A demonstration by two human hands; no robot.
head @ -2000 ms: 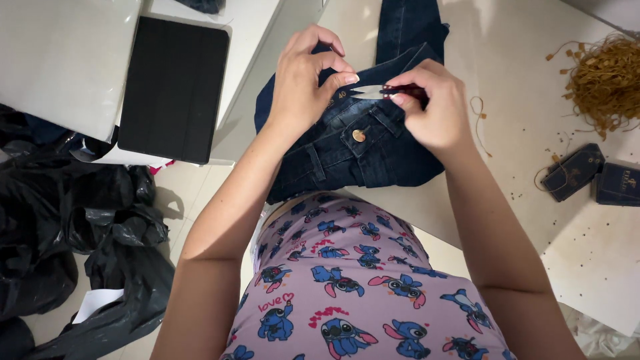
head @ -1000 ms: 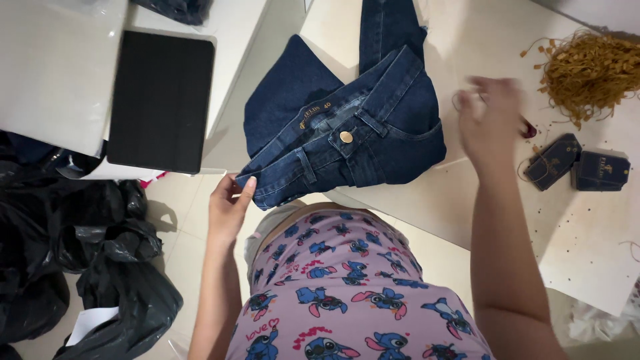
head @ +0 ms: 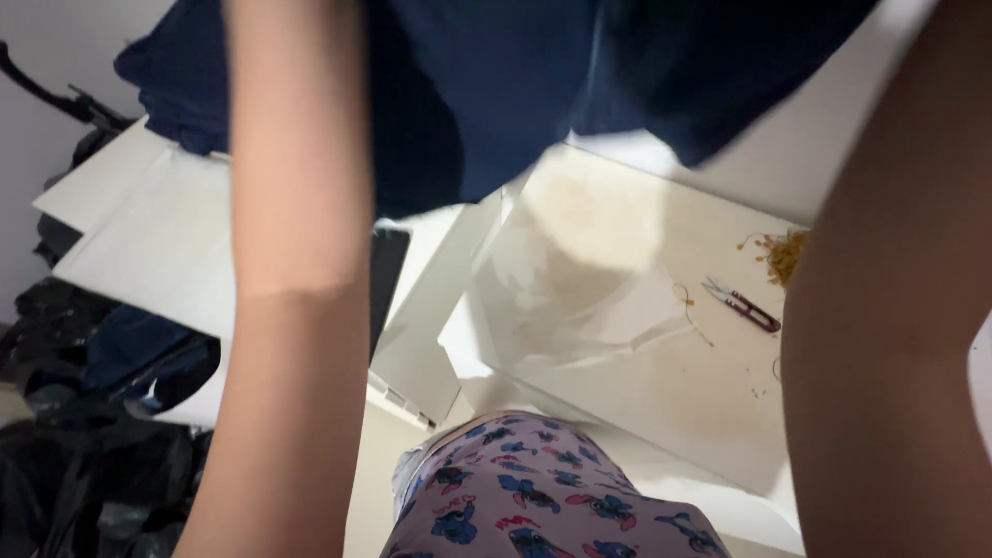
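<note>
Both my forearms reach up past the top edge of the view, so neither of my hands is visible. Dark blue denim jeans (head: 511, 101) hang raised and blurred between the forearms, close to the camera, their upper part cut off. A pair of thread snips (head: 742, 305) with dark red handles lies on the white table (head: 697, 395), blades apart. Beside the snips is a loose tag string (head: 688, 310). A bunch of mustard-coloured strings (head: 784, 257) is partly covered by my right forearm.
Folded dark denim (head: 174, 93) rests at the upper left near white sheets (head: 167, 240). A black flat object (head: 387, 283) shows behind my left forearm. Black plastic bags (head: 101, 480) lie at the lower left. A white panel (head: 418, 341) stands beside the table.
The jeans, lying on the table before, are now lifted up in front of the camera. The snips, at my right hand earlier, now lie on the table. Both hands have left the view.
</note>
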